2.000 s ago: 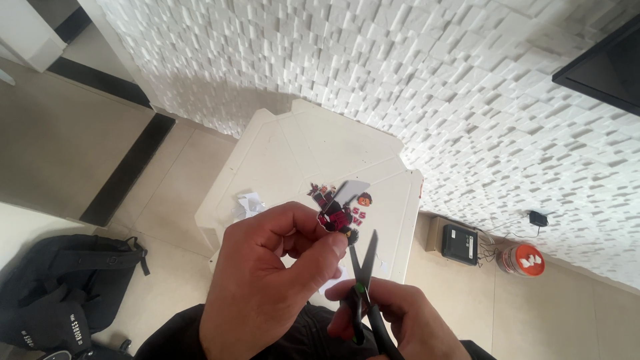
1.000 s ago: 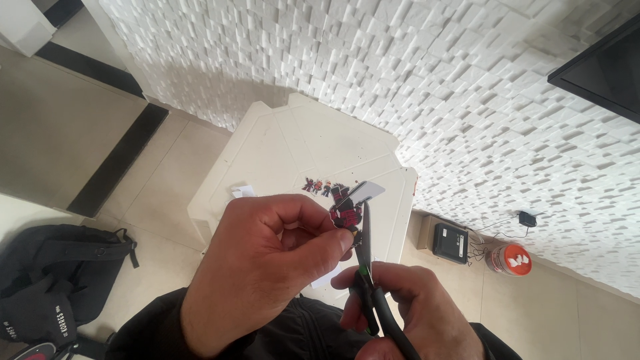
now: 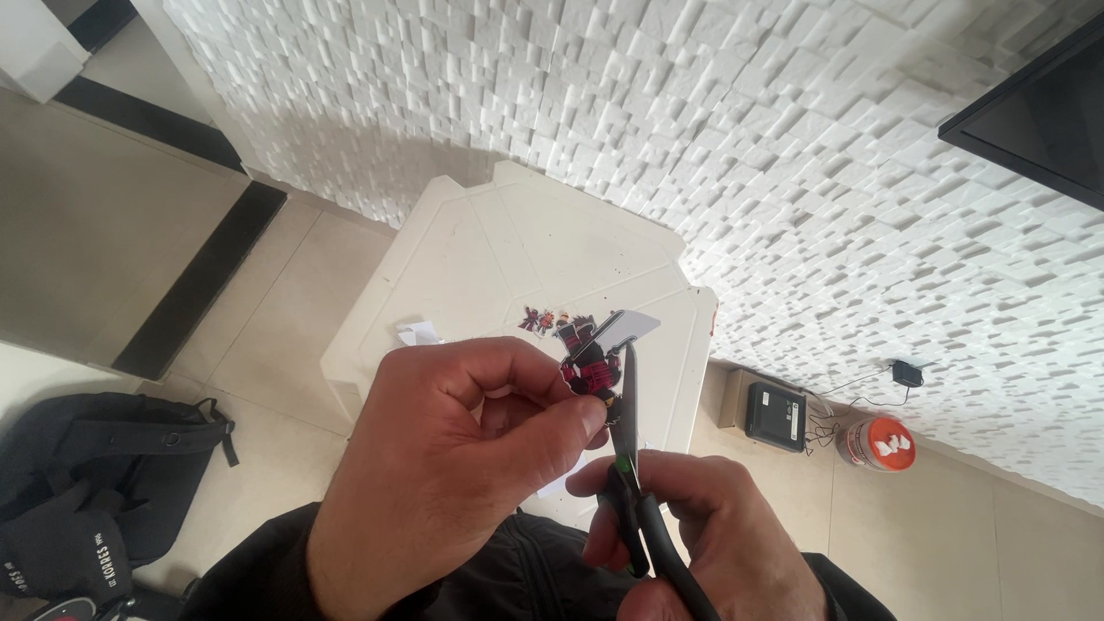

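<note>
Between thumb and fingers, my left hand (image 3: 466,457) pinches a printed paper cutout figure (image 3: 595,358), dark and magenta with a pale grey blade shape. My right hand (image 3: 699,517) holds black-handled scissors (image 3: 631,431) with green accents, their blades pointing up along the cutout's right edge and nearly together. Beyond my left hand, small cutout figures (image 3: 542,320) lie on the white plastic table (image 3: 552,241). A white paper scrap (image 3: 417,333) rests near the table's left side. More white paper shows partly beneath my hands.
A textured white wall (image 3: 604,103) stands behind the table. On the floor at right are a black device (image 3: 774,416) with cables and a tub with an orange lid (image 3: 890,444). A black backpack (image 3: 129,466) lies at left; a dark screen (image 3: 1044,112) juts in upper right.
The scissor blades, wide apart two seconds ago, are now nearly together beside the cutout. A small orange-and-red printed piece seen beside the cutout in the oldest frame no longer shows there.
</note>
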